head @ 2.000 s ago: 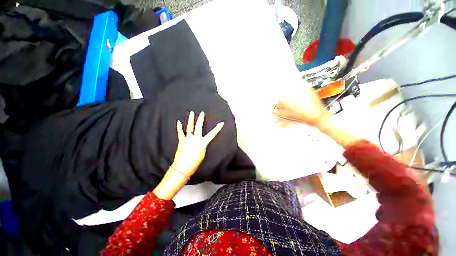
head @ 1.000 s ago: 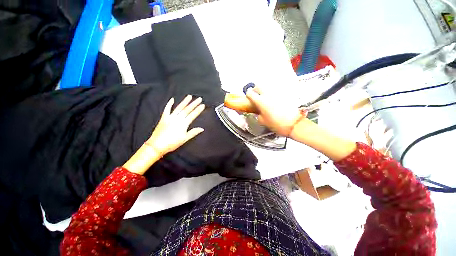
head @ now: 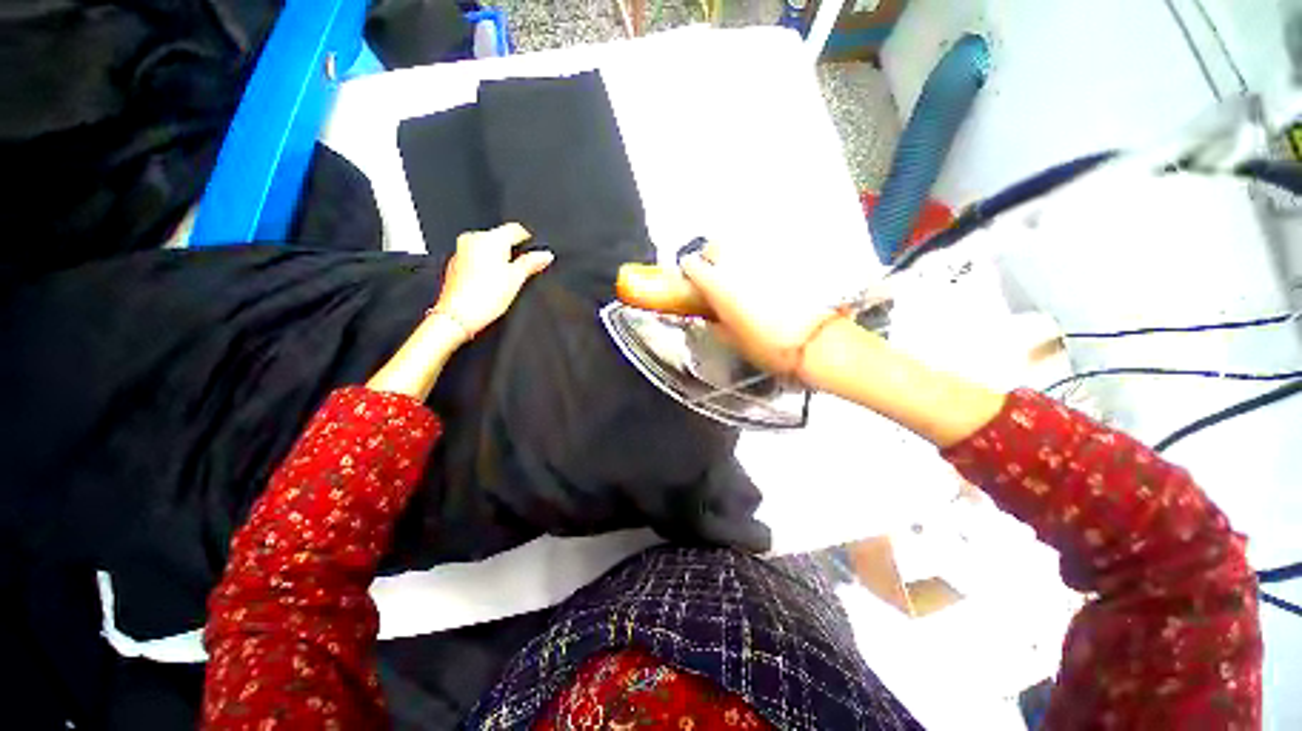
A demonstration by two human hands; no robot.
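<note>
The black garment lies across the white-covered pressing table, with a flat straight-edged panel sticking out toward the far side. My left hand is on the garment near the base of that panel, with its fingers bent; whether it pinches the cloth is unclear. My right hand is closed around the orange handle of the steam iron. The iron is at the garment's right edge, partly over the black cloth. My right hand hides part of the iron.
A blue long edge and dark cloth heap are at the left. A blue-green ribbed hose stands beyond the table's right side. The iron's black hose runs to the upper right. A cardboard box is below right.
My right hand has taken hold of the iron and brought it to the garment's right edge. My left hand has gone from lying flat with spread fingers to bent fingers farther up the cloth.
</note>
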